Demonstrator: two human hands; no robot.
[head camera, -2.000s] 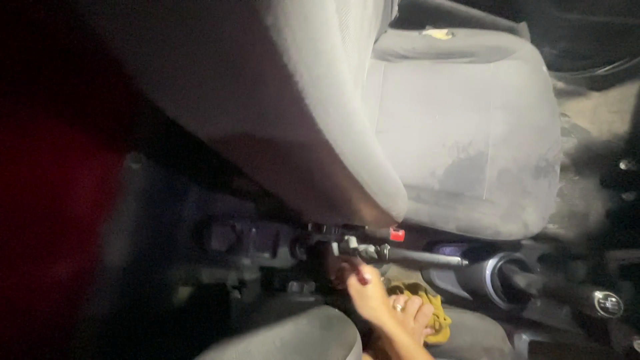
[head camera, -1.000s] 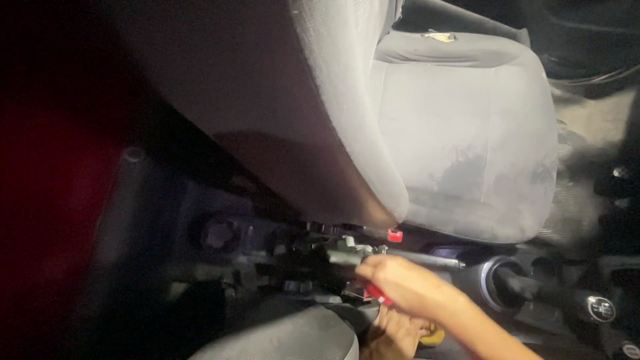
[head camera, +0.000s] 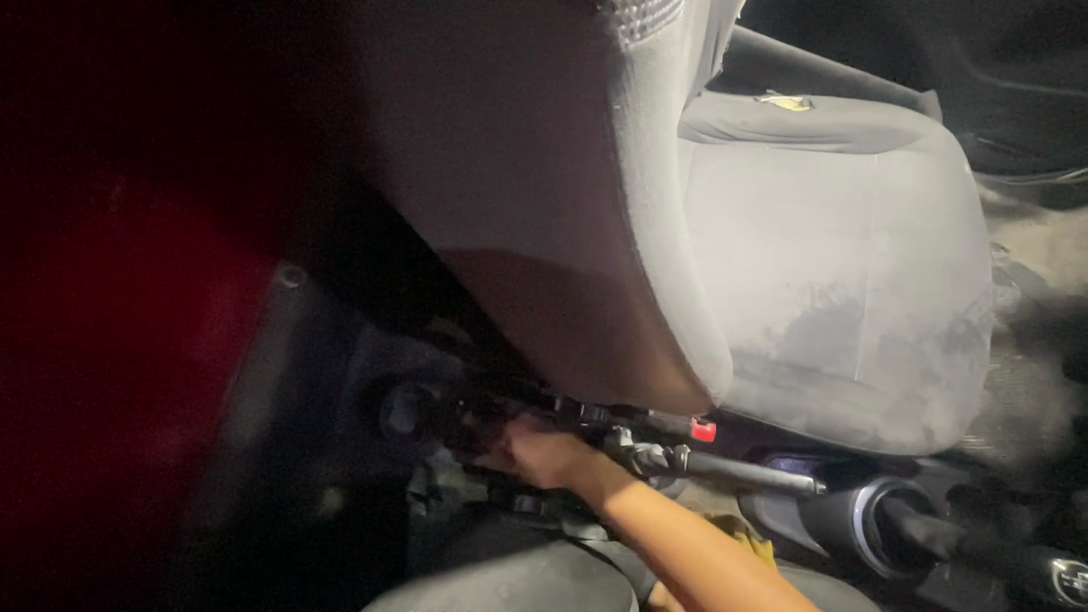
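My right hand reaches in from the lower right, into the dark gap between the front seats. Its fingers are blurred and shadowed among dark parts of the centre console; whether they hold anything cannot be seen. Just right of that hand lies the exposed metal handbrake lever, with its grey bracket at the near end. A small piece of my left hand shows at the bottom edge beneath the right forearm; its fingers are hidden. Behind the forearm, a yellow cloth is partly visible.
A grey fabric seat cushion and its backrest fill the upper middle. A red-buttoned seat-belt buckle sits beside the cushion. The gear lever stands at lower right. Another grey seat borders the bottom.
My right hand has moved left from the handbrake lever area, deeper into the dark console. A red item seen near the hands one second ago no longer shows there. My left hand is now mostly covered.
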